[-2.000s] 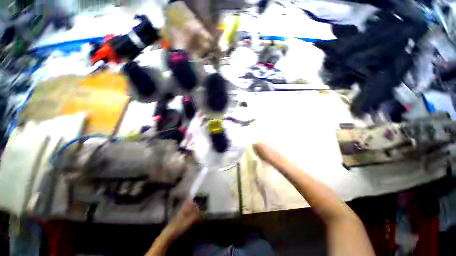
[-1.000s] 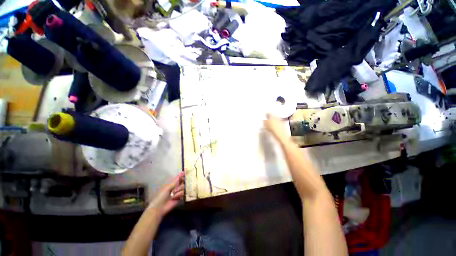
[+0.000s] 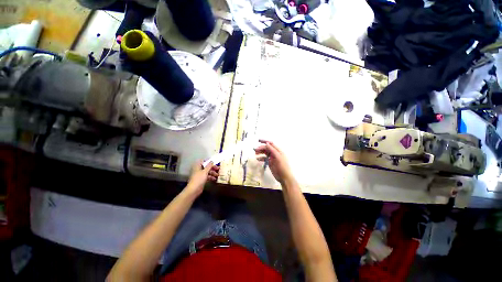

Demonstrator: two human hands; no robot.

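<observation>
A narrow white strip lies over the left edge of the white machine table, hard to tell from the bright surface. My left hand holds the strip's near end between thumb and fingers at the table's front edge. My right hand is just above the table by the strip's other end, fingers slightly bent and apart; whether it touches the strip cannot be told. Both hands are bare.
A navy thread cone with a yellow core leans on a round white dish. The overlock machine is left. A cream sewing machine is right, with a white tape roll beside it. Black garments lie behind.
My right hand has moved left from the tape roll towards my left hand. My left hand has taken hold of the strip. The view has shifted, showing more of the overlock and my lap.
</observation>
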